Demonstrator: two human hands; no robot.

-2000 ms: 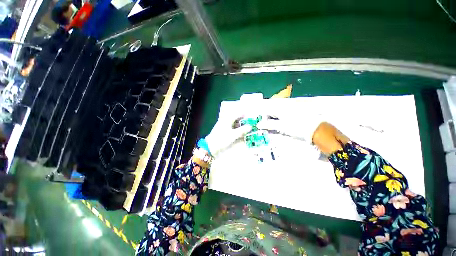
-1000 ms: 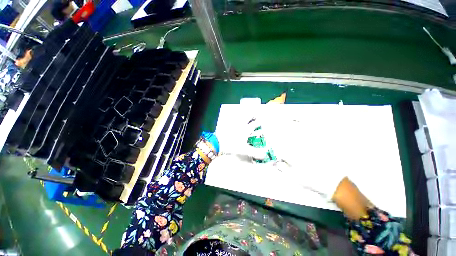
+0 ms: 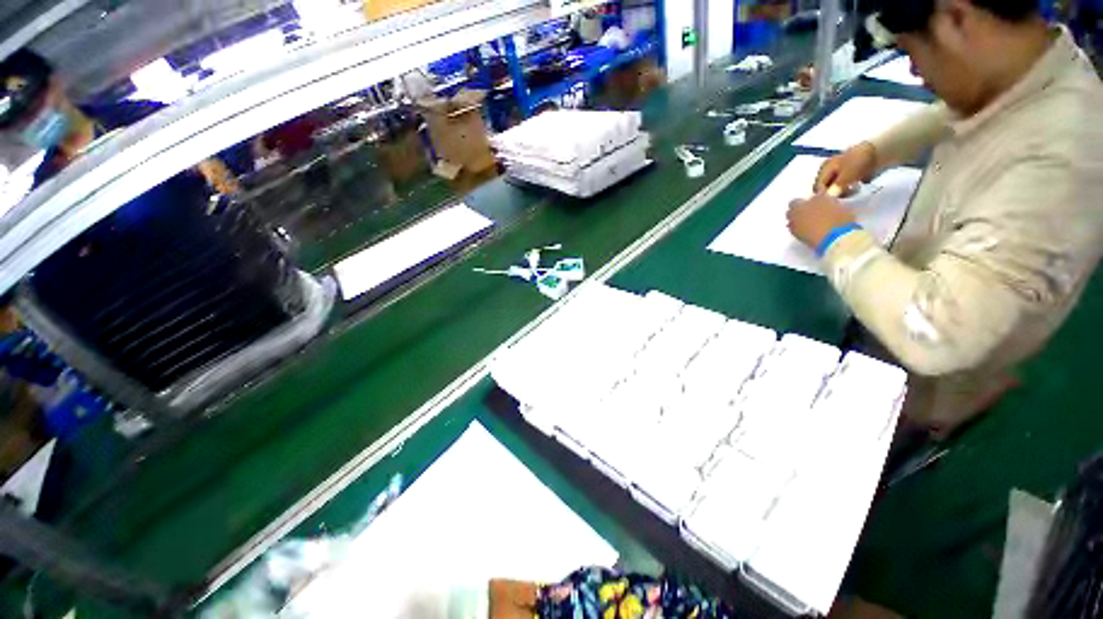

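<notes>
The white work sheet (image 3: pixel 488 502) lies at the bottom of the view. My right hand (image 3: pixel 450 600), in a white glove, is at the bottom edge below a strip of bare wrist and the floral sleeve. It blends into the sheet, and its fingers cannot be made out. A blurred pale, blue-green shape (image 3: pixel 317 561) lies at the sheet's left side. It may be my left hand or a part, but I cannot tell which. No circuit board can be made out on the sheet.
White trays (image 3: pixel 714 441) are stacked right of the sheet. White corded housings (image 3: pixel 554 285) lie on the green belt (image 3: pixel 399 333) beyond the rail. More white trays (image 3: pixel 575 148) stand farther back. Another person (image 3: pixel 968 218) works at a sheet on the right. Black trays (image 3: pixel 157 284) stand at left.
The view has swung to the right, away from the near black trays, onto the white trays, belt and other person. The green boards seen at my hands earlier no longer show clearly.
</notes>
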